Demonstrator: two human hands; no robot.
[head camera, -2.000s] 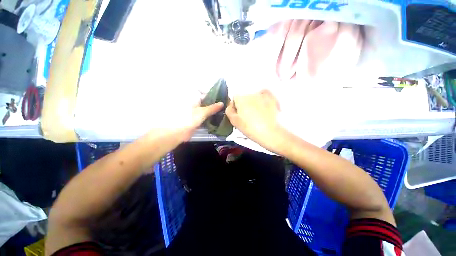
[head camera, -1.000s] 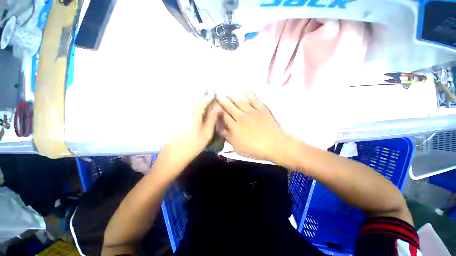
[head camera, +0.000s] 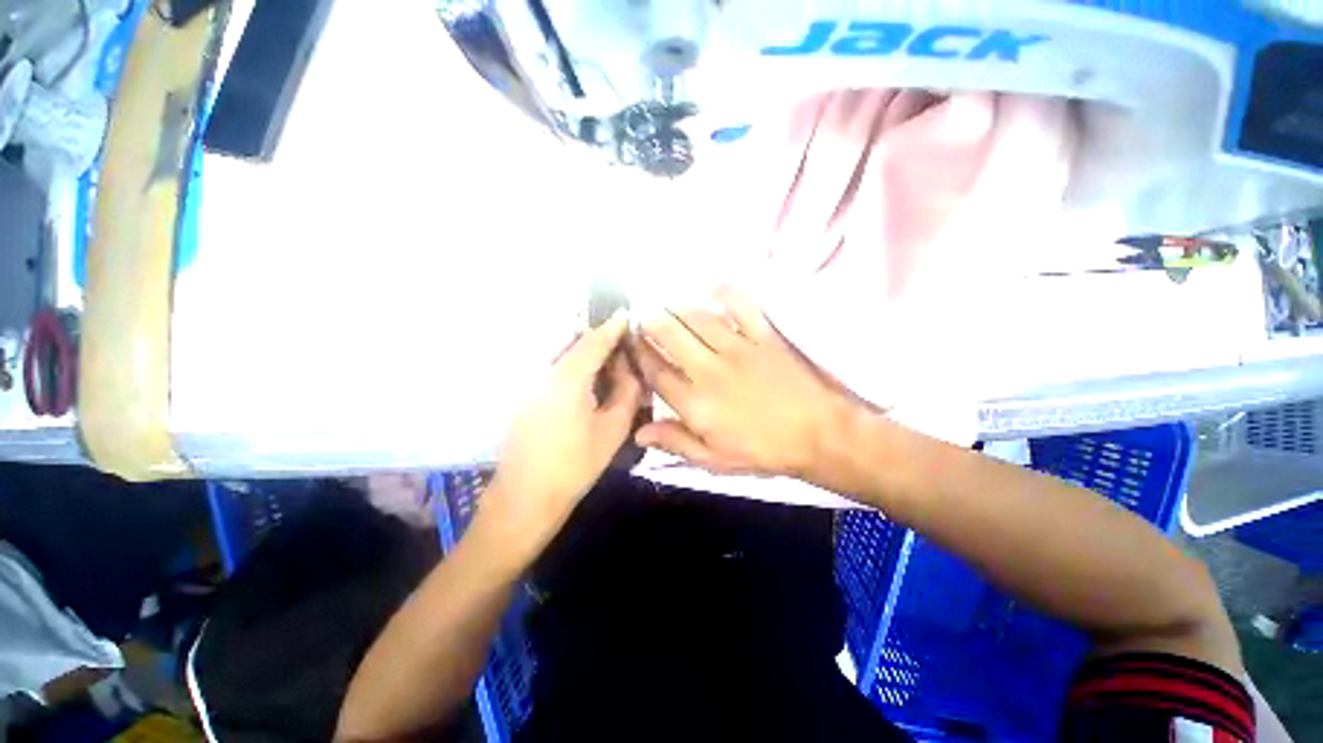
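Note:
The green band (head camera: 608, 302) shows as a small dark olive patch at the fingertips, mostly hidden and washed out by glare. My left hand (head camera: 583, 404) pinches it from the left. My right hand (head camera: 737, 380) lies beside it with fingers spread over the pale cloth, its fingertips close to the left hand's. The pale pink garment (head camera: 943, 182) is bunched under the arm of the white sewing machine (head camera: 929, 44), and looks white in the glare near my hands. The needle area (head camera: 657, 142) is ahead of my hands, apart from them.
A black flat rectangle (head camera: 270, 80) lies at upper left, beside brown tape (head camera: 134, 276). Red-handled scissors (head camera: 51, 363) are at far left. Thread snips (head camera: 1172, 256) lie at right. Blue baskets (head camera: 958, 631) stand below the table edge.
The green band was spread between both hands; now the hands are close together and cover most of it. The right hand has opened flatter over the cloth. The camera view has shifted slightly.

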